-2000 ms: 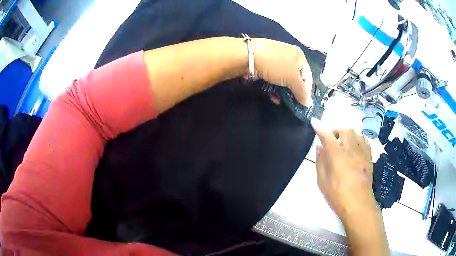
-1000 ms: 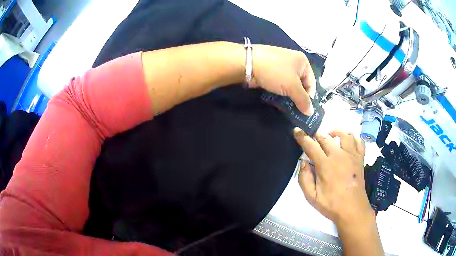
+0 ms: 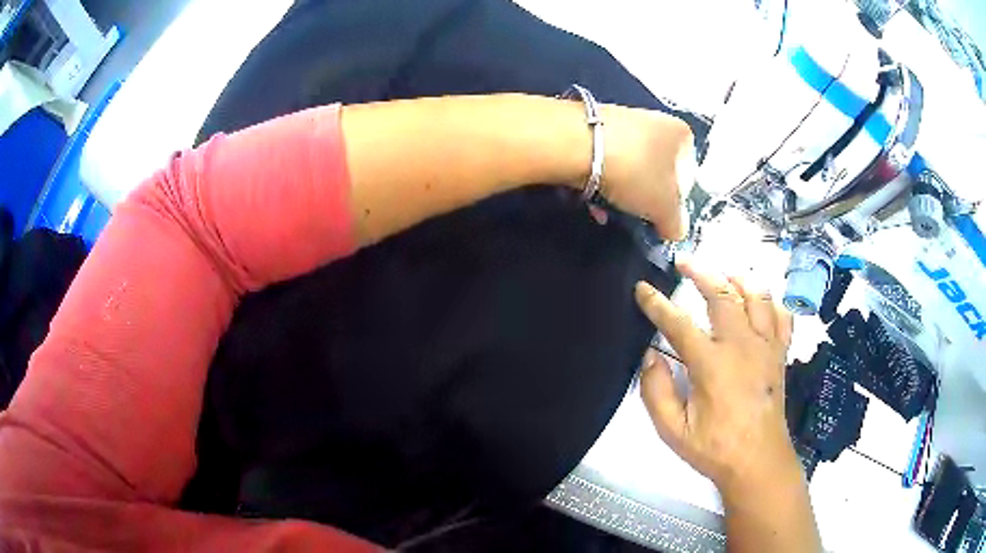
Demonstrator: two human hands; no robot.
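A large black garment piece (image 3: 432, 356) covers the table and lap. My left hand (image 3: 647, 167) reaches over it with curled fingers close to the presser foot, pinching a black label (image 3: 655, 251) at the cloth's edge; the fingertips are partly hidden. My right hand (image 3: 722, 362) is palm down beside the edge, fingers spread, one fingertip on the black cloth and others near the label. The white sewing machine head (image 3: 827, 108) with a blue stripe stands just right of my left hand.
Black label stacks (image 3: 838, 394) lie right of my right hand, beside a thin blue-red stick (image 3: 920, 445). A dark flat rectangle (image 3: 947, 506) is at far right. A grey-blue cylinder (image 3: 807, 279) stands by the foot. A measuring strip (image 3: 638, 516) runs along the front edge. Blue crate (image 3: 76, 205) at left.
My left hand has moved slightly right and curled, and the label, flat and showing its print a second ago, is now mostly hidden. My right hand has stayed nearly in place.
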